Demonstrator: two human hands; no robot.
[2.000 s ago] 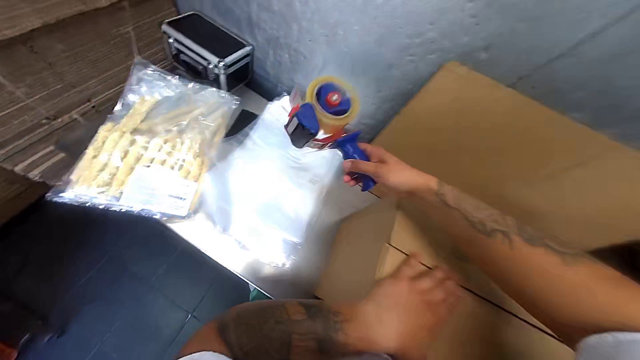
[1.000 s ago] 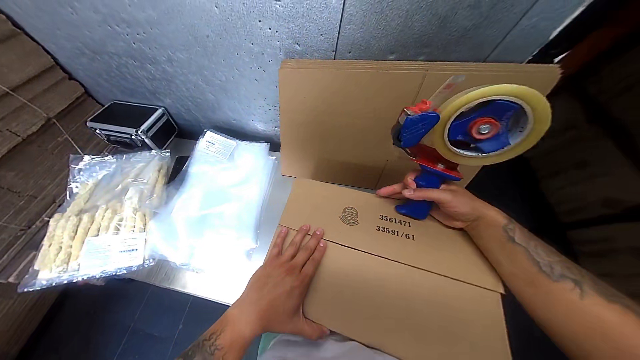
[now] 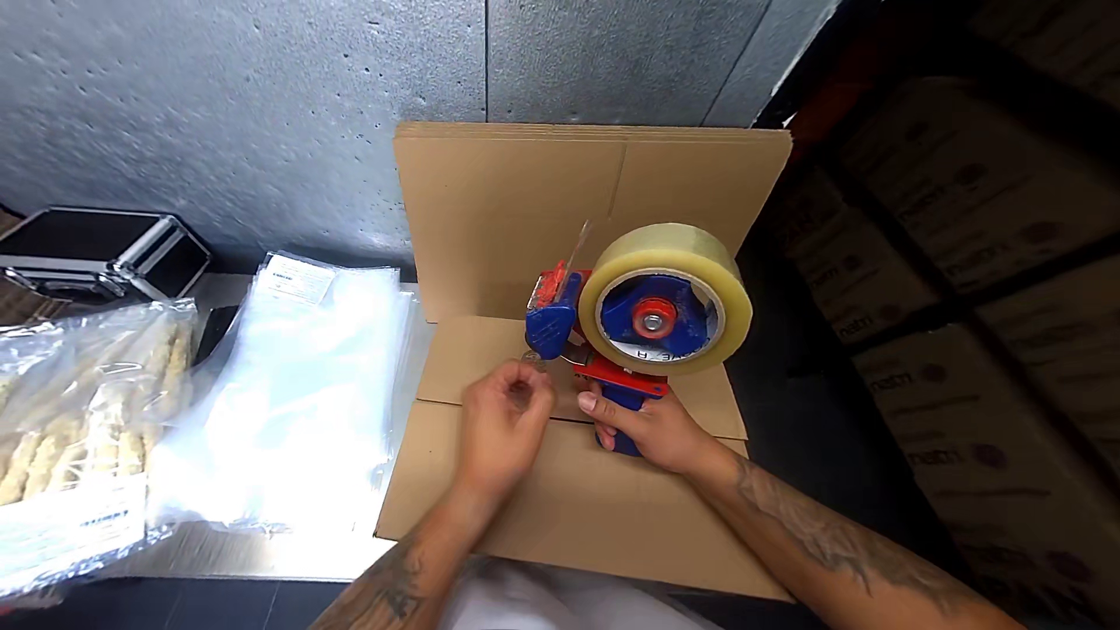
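Note:
My right hand (image 3: 643, 424) grips the blue handle of a red and blue tape gun (image 3: 604, 350), which carries a large roll of clear tape (image 3: 669, 297) and is raised above a cardboard box (image 3: 577, 507). A strip of tape sticks up at its front end. My left hand (image 3: 507, 420) is beside the tape gun's front, over the box flaps, with thumb and fingertips brought together. Whether anything lies between those fingertips cannot be told. The box's closed flaps meet along a seam under both hands.
Folded cardboard sheets (image 3: 525, 210) stand upright against the grey wall (image 3: 262, 114). On the metal table at left lie clear plastic bags (image 3: 306, 394), a bag of breaded sticks (image 3: 96, 420) and a black case with metal edges (image 3: 96, 245). Stacked cartons (image 3: 980, 420) stand at right.
My left hand has lifted from the box's left side and moved to the tape gun's front, its fingers closing together. My right hand still holds the tape gun. The view has shifted.

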